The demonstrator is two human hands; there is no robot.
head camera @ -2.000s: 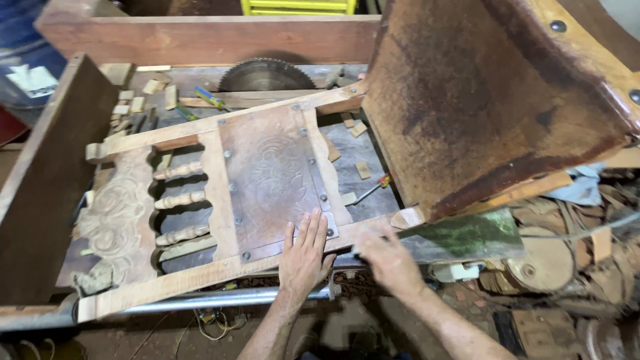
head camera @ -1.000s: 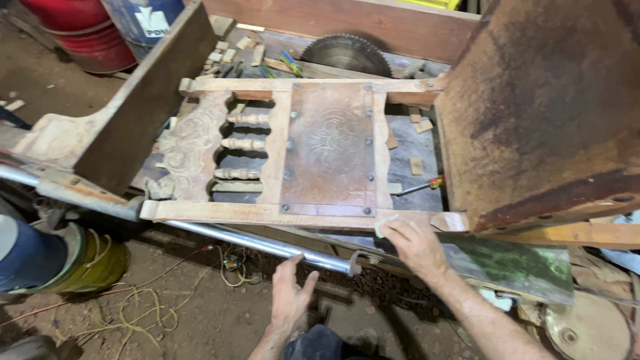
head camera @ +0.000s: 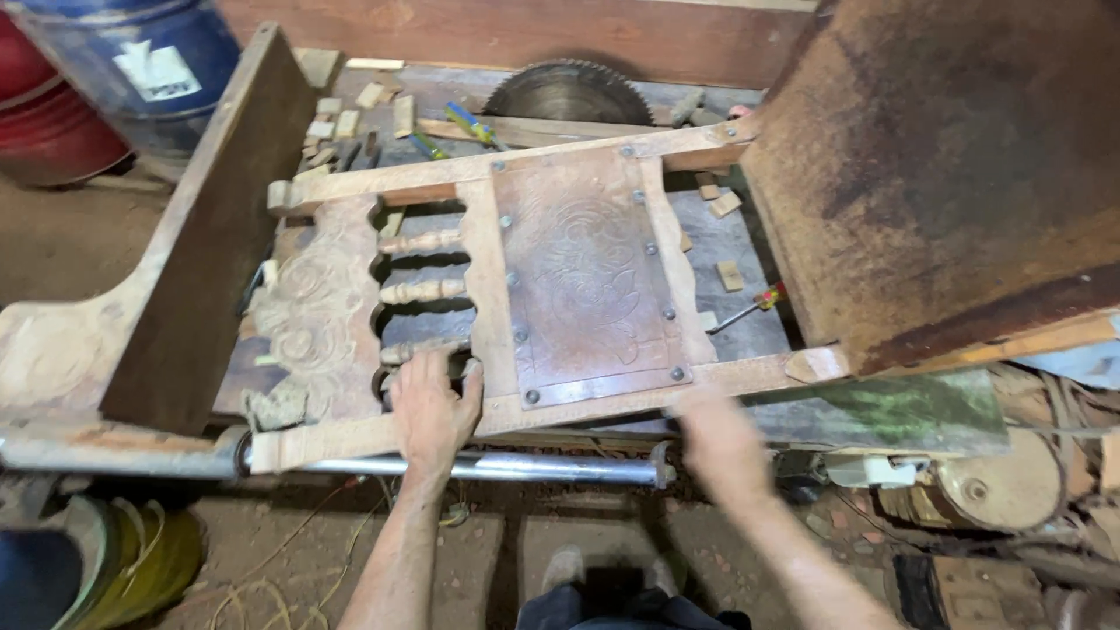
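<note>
A carved wooden chair (head camera: 494,297) lies on its back across a work table, its tooled leather back panel (head camera: 586,280) facing up with metal studs along the edges. My left hand (head camera: 433,402) is on the near side rail, its fingers curled over the rail beside the turned spindles (head camera: 426,291). Blurred by motion, my right hand (head camera: 717,437) is at the same rail, near the panel's lower right corner; whether it holds something cannot be told. The leather seat (head camera: 945,175) rises at the right.
A circular saw blade (head camera: 569,94) stands up behind the chair, near screwdrivers (head camera: 471,122) and wood offcuts. Another screwdriver (head camera: 748,311) lies beneath the frame. A metal pipe (head camera: 560,468) runs along the near edge. Blue (head camera: 166,79) and red drums stand at the left.
My left hand, off the chair one second ago, now grips the near rail by the spindles. The right hand remains near that rail. The view has shifted.
</note>
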